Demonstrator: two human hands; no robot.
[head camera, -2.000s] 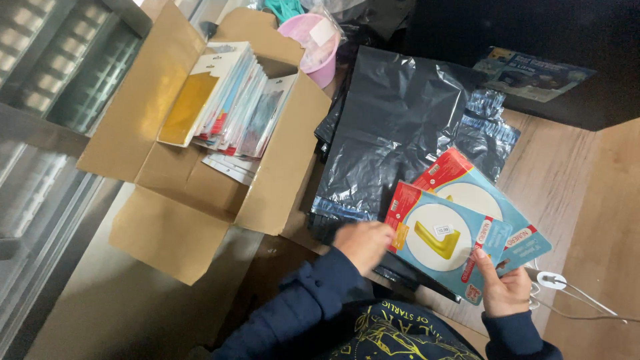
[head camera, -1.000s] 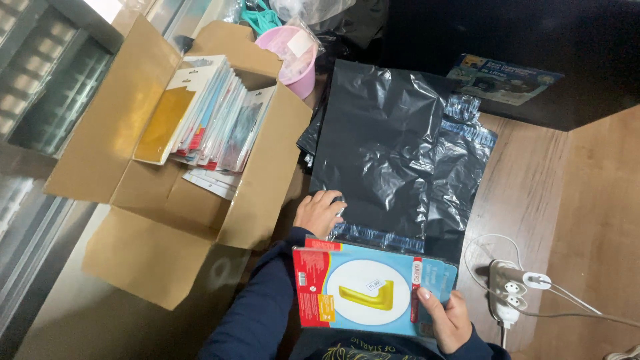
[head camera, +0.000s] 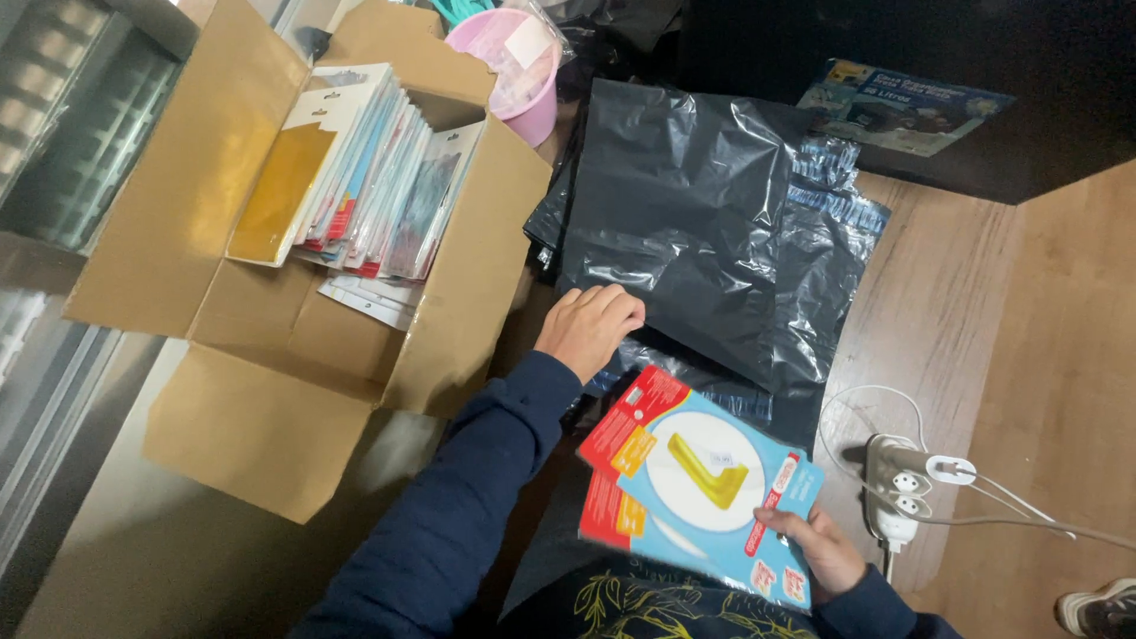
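My right hand (head camera: 821, 546) grips the corner of two overlapping flat packets (head camera: 706, 475), red and light blue, each fanned over the other; the upper one shows a yellow L-shaped picture in a white circle. With its fingers curled, my left hand (head camera: 593, 327) is at the lower left edge of a black plastic mailing bag (head camera: 674, 213), and that edge appears lifted near the fingertips. More black bags (head camera: 821, 293) lie beneath it. Left of my hands stands an open cardboard box (head camera: 479, 266) with a row of thin packaged sheets (head camera: 373, 177) inside.
A pink bucket (head camera: 532, 111) stands behind the box. At the right, a power strip (head camera: 901, 488) with plugs and white cables rests on the wooden surface (head camera: 932, 293). A large black box (head camera: 932, 53) with a printed label is at the back right. A shoe (head camera: 1100, 612) shows at the lower right.
The two packets, nearly aligned and level a second ago, are now fanned and tilted. My left hand, flatter on the bag before, is now curled at its edge.
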